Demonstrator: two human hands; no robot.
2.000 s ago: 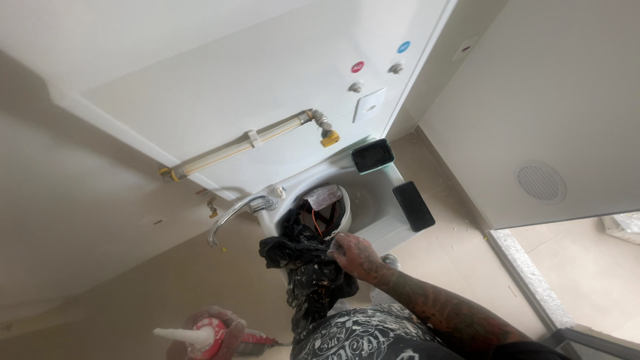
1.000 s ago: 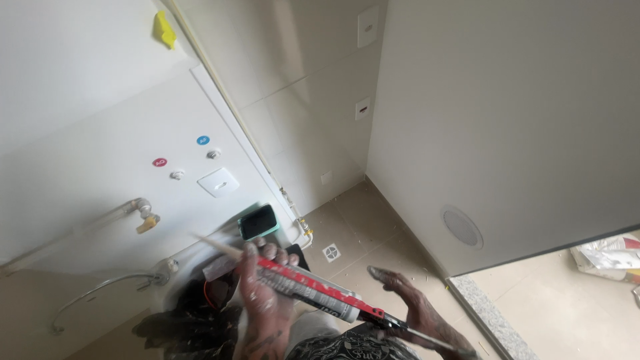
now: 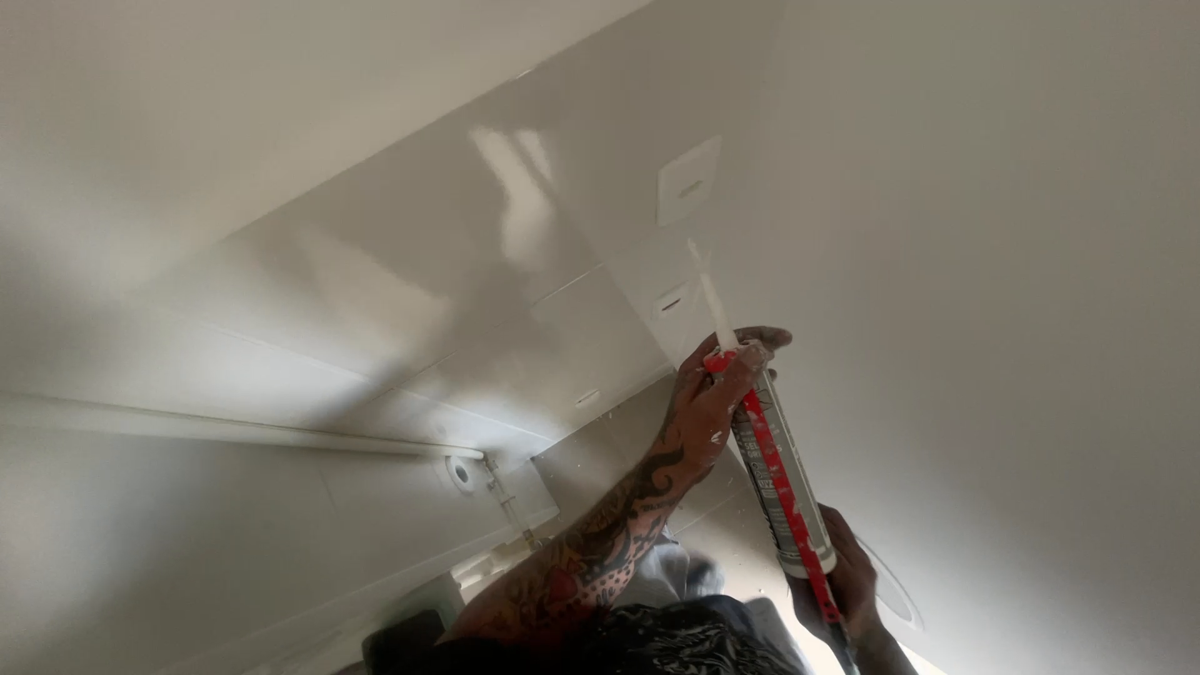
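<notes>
A red caulking gun (image 3: 783, 483) loaded with a sealant cartridge (image 3: 761, 459) points upward at the right of centre. Its pale nozzle (image 3: 712, 300) aims toward the wall, just below a white wall plate (image 3: 690, 182). My left hand (image 3: 717, 398), smeared with white residue, is wrapped around the front end of the cartridge at the base of the nozzle. Lower down, my right hand (image 3: 844, 572) grips the rear of the gun; the trigger is hidden.
A smaller wall plate (image 3: 671, 301) sits under the upper one. A smooth white panel (image 3: 1012, 281) fills the right side. At the lower left are a pipe fitting (image 3: 506, 502), a round wall fitting (image 3: 460, 473) and a dark container (image 3: 403, 642).
The left hand has let go of the black plastic bag seen two seconds ago and now holds the front of the caulking gun. The gun has turned upright. The view has swung toward the upper wall.
</notes>
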